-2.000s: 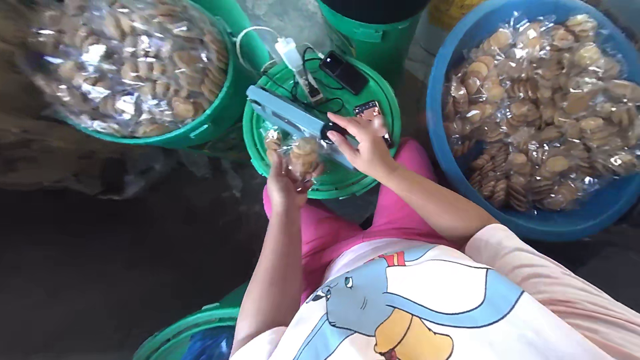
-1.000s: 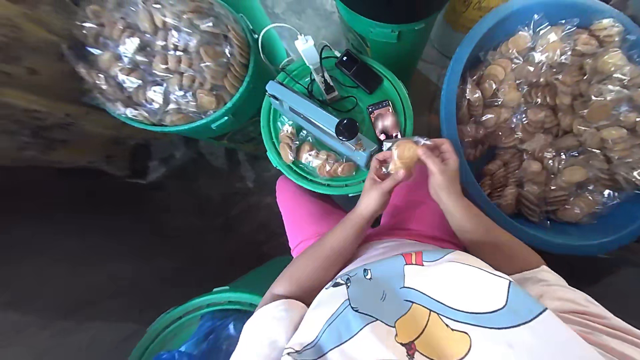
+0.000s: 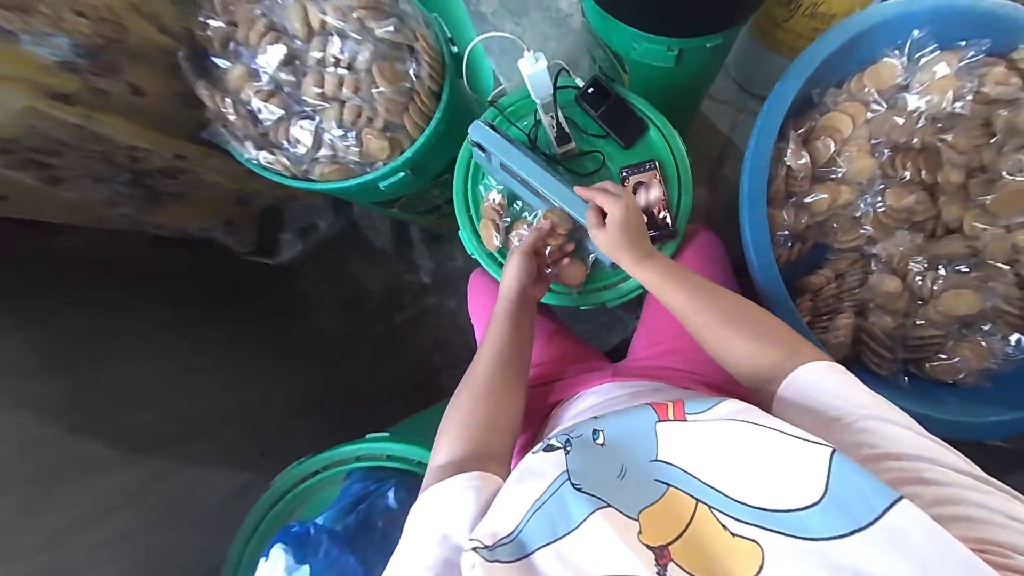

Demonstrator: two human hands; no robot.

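Observation:
A light-blue impulse bag sealer (image 3: pixel 528 174) lies slantwise on a round green plastic lid (image 3: pixel 680 172). My left hand (image 3: pixel 534 260) holds a clear plastic bag of round biscuits (image 3: pixel 558 222) against the sealer's near side. My right hand (image 3: pixel 614 224) rests on the near right end of the sealer's arm, pressing fingers on it; the black knob seen before is hidden under the hand. More bagged biscuits (image 3: pixel 490 232) lie on the lid left of my left hand. A smartphone (image 3: pixel 646 200) with a lit screen lies right of my right hand.
A power strip (image 3: pixel 557 132) with a white charger (image 3: pixel 534 74), dark cables and a black device (image 3: pixel 610 110) occupy the lid's far part. A green tub (image 3: pixel 384 180) of bagged biscuits stands left, a blue basin (image 3: pixel 760 200) of them right. A green container (image 3: pixel 280 488) holds blue plastic.
Both hands have moved left from beside the lid's right edge, where they held a biscuit bag one second ago. The right hand is now on the sealer, the left at its near side with a bag.

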